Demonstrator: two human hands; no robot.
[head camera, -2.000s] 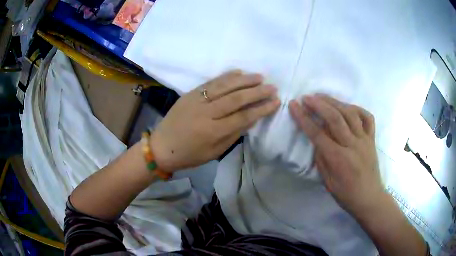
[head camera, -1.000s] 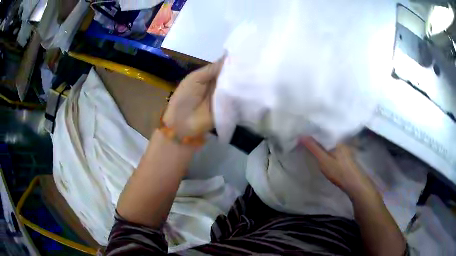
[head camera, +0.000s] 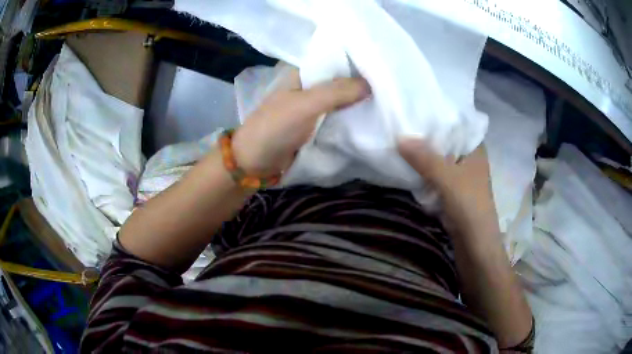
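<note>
A white fabric piece (head camera: 388, 76) is bunched between my two hands above my lap, at the upper middle of the head view. My left hand (head camera: 298, 114) holds it from the left, thumb on top and the other fingers hidden by cloth. My right hand (head camera: 440, 162) grips the bunched lower right part, with its fingertips partly hidden in the folds. Both hands are bare and slightly blurred. No seam can be made out on the fabric.
The table edge with its printed ruler scale (head camera: 533, 31) runs across the upper right. White cloth is heaped at left (head camera: 76, 152) and at right (head camera: 589, 256). A brown board (head camera: 111, 66) and a yellow bar (head camera: 97, 26) are at upper left.
The fabric has come off the table towards my lap and is now bunched between both hands. The view has tilted down, so the sewing machine parts at right no longer show.
</note>
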